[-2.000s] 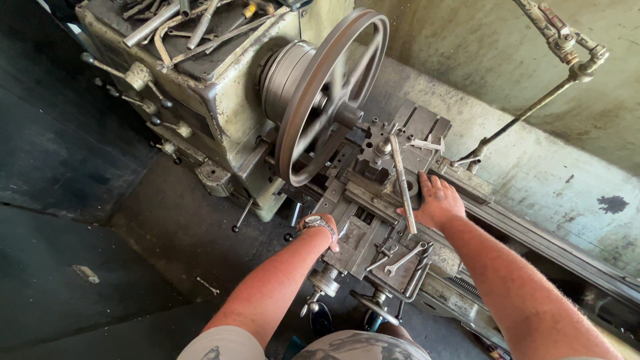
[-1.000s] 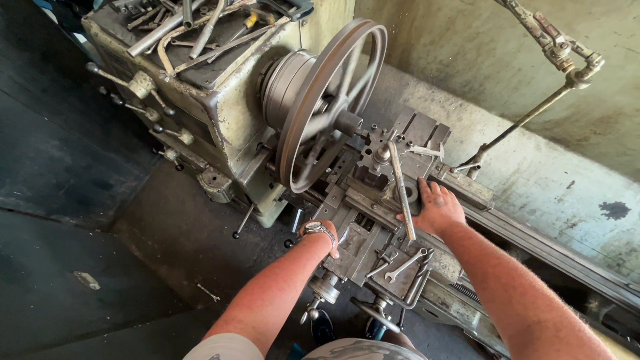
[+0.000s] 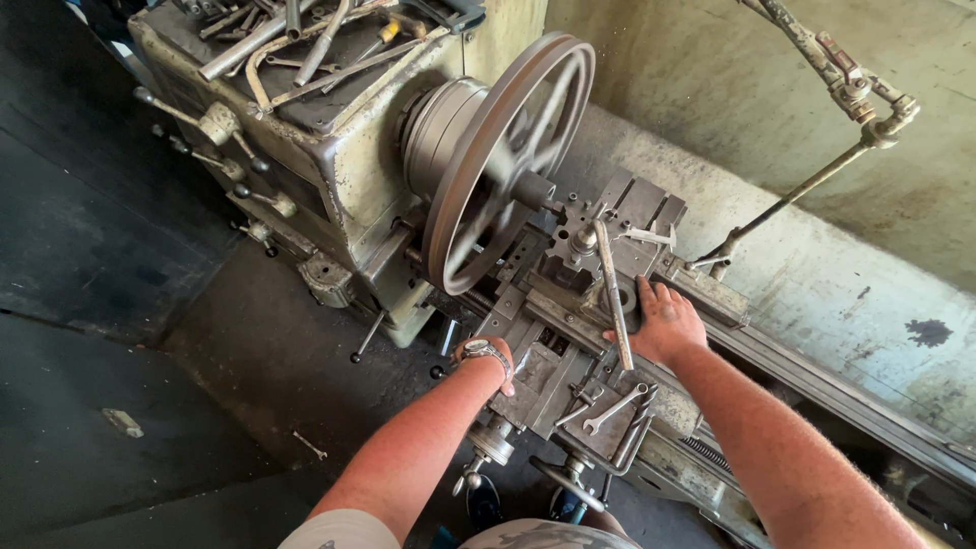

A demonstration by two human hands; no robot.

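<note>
A large spoked wheel (image 3: 507, 164) is mounted in the lathe chuck (image 3: 442, 141); its spokes look blurred. My left hand (image 3: 488, 358), with a wristwatch, rests at the near left edge of the lathe carriage (image 3: 537, 374), its fingertips partly hidden. My right hand (image 3: 667, 320) lies spread on the slide to the right of the tool post (image 3: 576, 240), thumb near the tool post's clamping lever (image 3: 612, 297). A boring bar or tool reaches from the tool post toward the wheel's hub (image 3: 531, 189). A caliper (image 3: 648, 235) lies behind the lever.
The headstock (image 3: 335, 160) bears hand tools and a yellow-handled screwdriver (image 3: 381, 38). An open-ended wrench (image 3: 614, 409) and a twist drill (image 3: 644, 408) lie on the carriage tray. Below are handwheels (image 3: 564, 480). A coolant pipe (image 3: 801, 183) stands at right; another wrench (image 3: 309, 444) lies on the floor.
The wheel's spokes stand at different angles. Both hands have stayed in about the same places on the carriage.
</note>
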